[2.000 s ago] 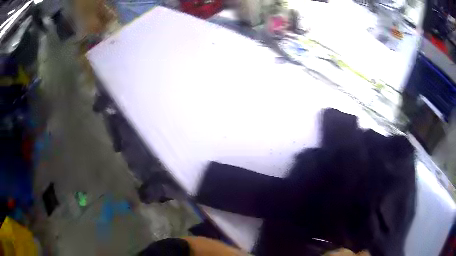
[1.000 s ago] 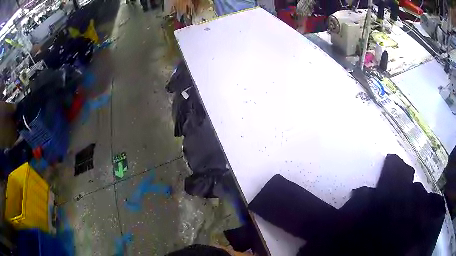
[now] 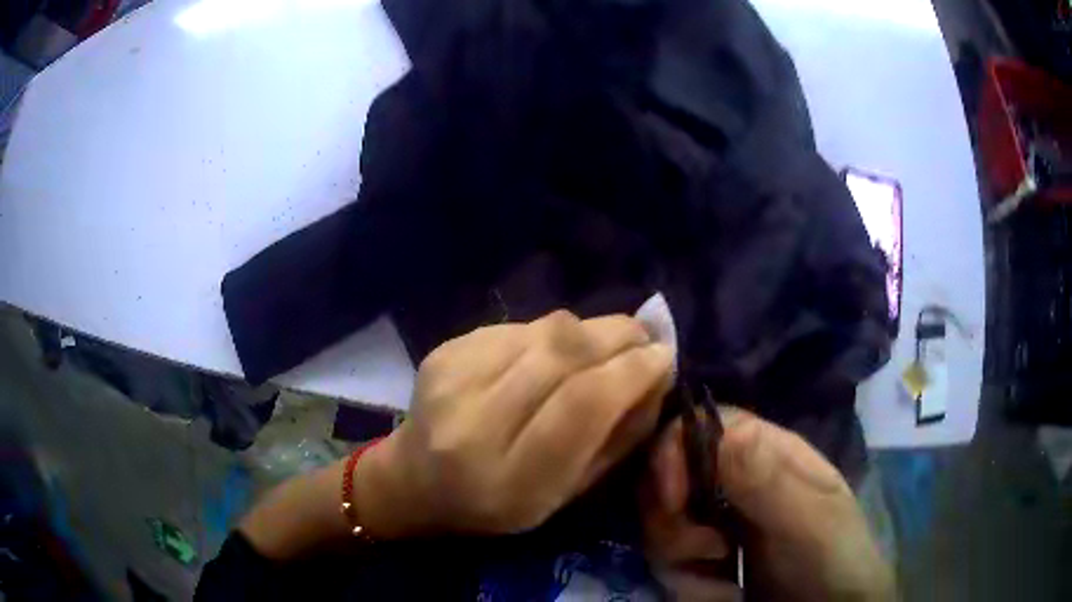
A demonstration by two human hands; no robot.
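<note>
A large black garment [image 3: 588, 153] lies heaped on the white table [image 3: 153, 176], with a flat strap-like piece sticking out to the left. My left hand [image 3: 535, 417], with a red bracelet at the wrist, pinches a small white label or fabric scrap [image 3: 658, 323] over the garment's near part. My right hand [image 3: 764, 506] is close beside it on the right and holds dark thread snips [image 3: 703, 453], tips up near the white piece. The cloth under my fingers is mostly hidden.
A phone with a bright screen [image 3: 876, 235] lies right of the garment. A small black and white card [image 3: 931, 370] lies nearer. A red bin [image 3: 1023, 129] stands beyond the table's right edge. Dark cloth [image 3: 200, 394] hangs below the left edge.
The view has swung down and right onto the garment. Both hands are now in full view with the snips and white piece. The phone and card have come into view.
</note>
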